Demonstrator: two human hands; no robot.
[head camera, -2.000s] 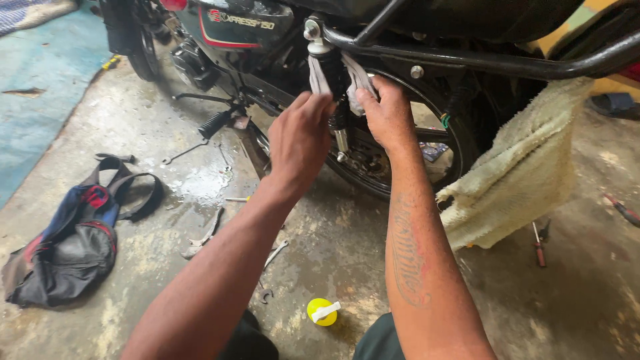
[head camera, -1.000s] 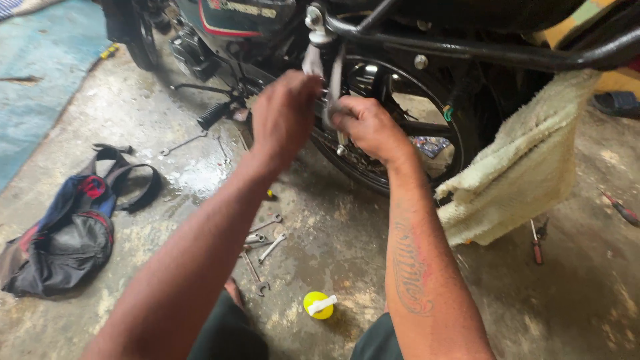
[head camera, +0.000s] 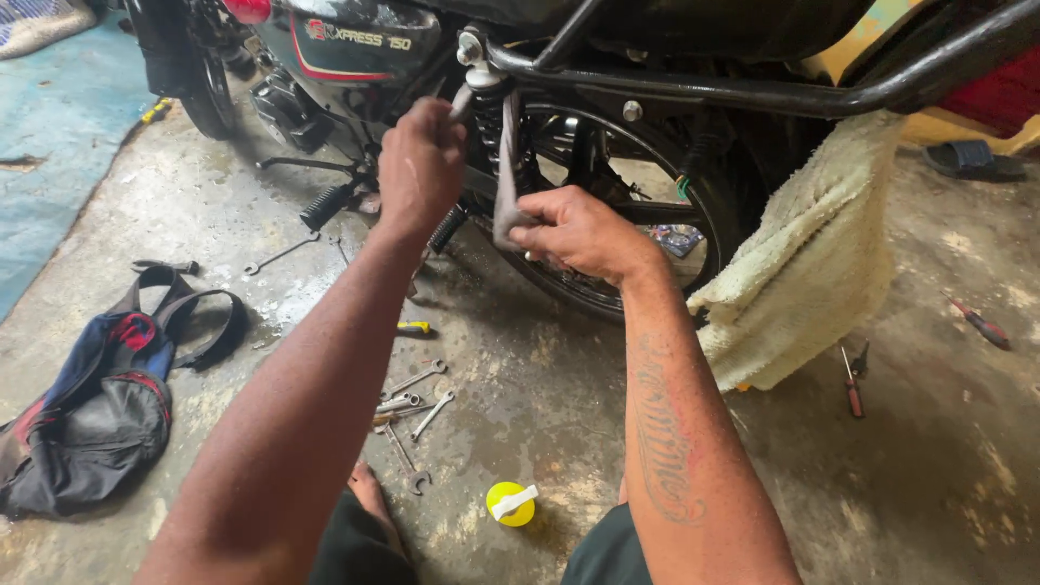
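Observation:
A grey cloth strip passes behind the upper part of a motorcycle's rear shock absorber, just below its top mount. My left hand grips one end of the cloth, to the left of the shock's coil spring. Lower and to the right, my right hand pinches the other end between thumb and fingers, in front of the rear wheel. The black rear frame tube runs above both hands. Part of the shock's lower end is hidden.
A pale towel hangs at the wheel's right. On the concrete floor lie several wrenches, a yellow-handled tool, a yellow round item with a white piece, screwdrivers and a dark backpack. A footpeg juts out left.
My left hand has moved up and left, while my right hand has moved down, drawing its cloth end lower beside the shock. Both hands still hold the cloth.

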